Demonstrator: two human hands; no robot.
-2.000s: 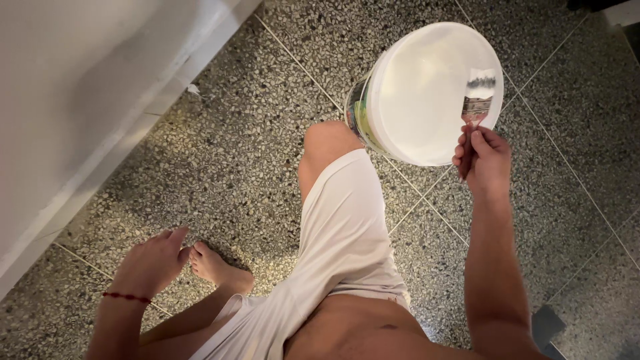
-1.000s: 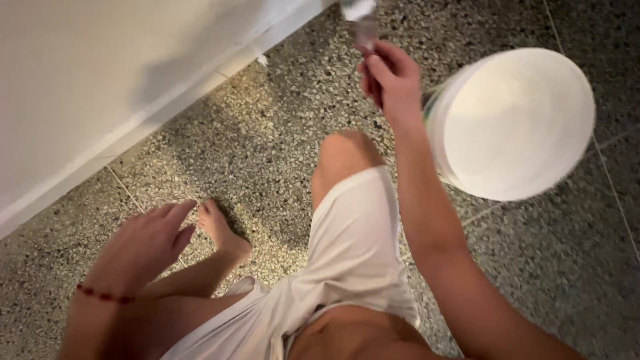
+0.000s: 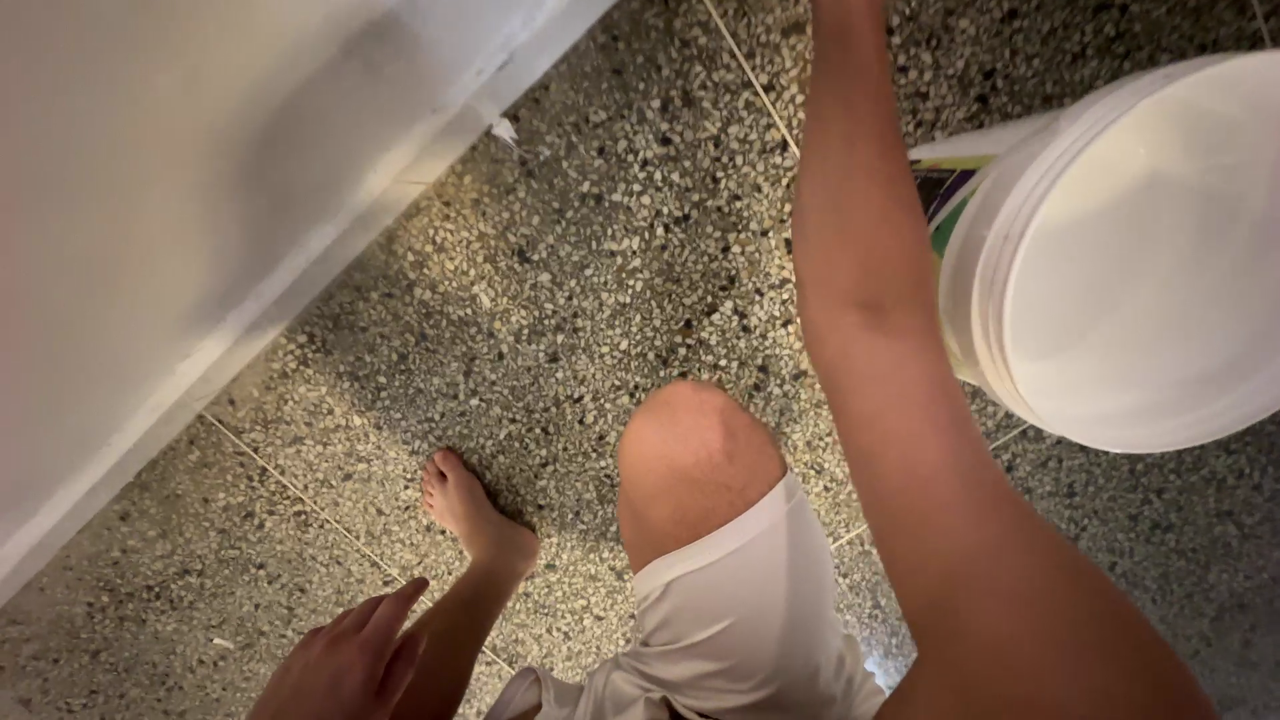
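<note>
My left hand (image 3: 345, 655) hangs at the lower left with its fingers apart and nothing in it, close to my bare left foot and shin. My right forearm stretches up past the top edge, so my right hand and whatever it holds are out of view. Right of that arm stands a white plastic bucket (image 3: 1150, 260) with a pale inside and a coloured label on its side. No paintbrush shows in the current view.
A white wall (image 3: 150, 150) with a skirting edge runs diagonally along the left. On the speckled terrazzo floor (image 3: 600, 250) a small white scrap (image 3: 503, 130) lies by the wall. My bent knee (image 3: 700, 450) and white shorts are at the lower middle.
Two seconds ago my right hand held a paintbrush over the bucket. The hand then moved left and upward with the brush, and has since passed out of view at the top.
</note>
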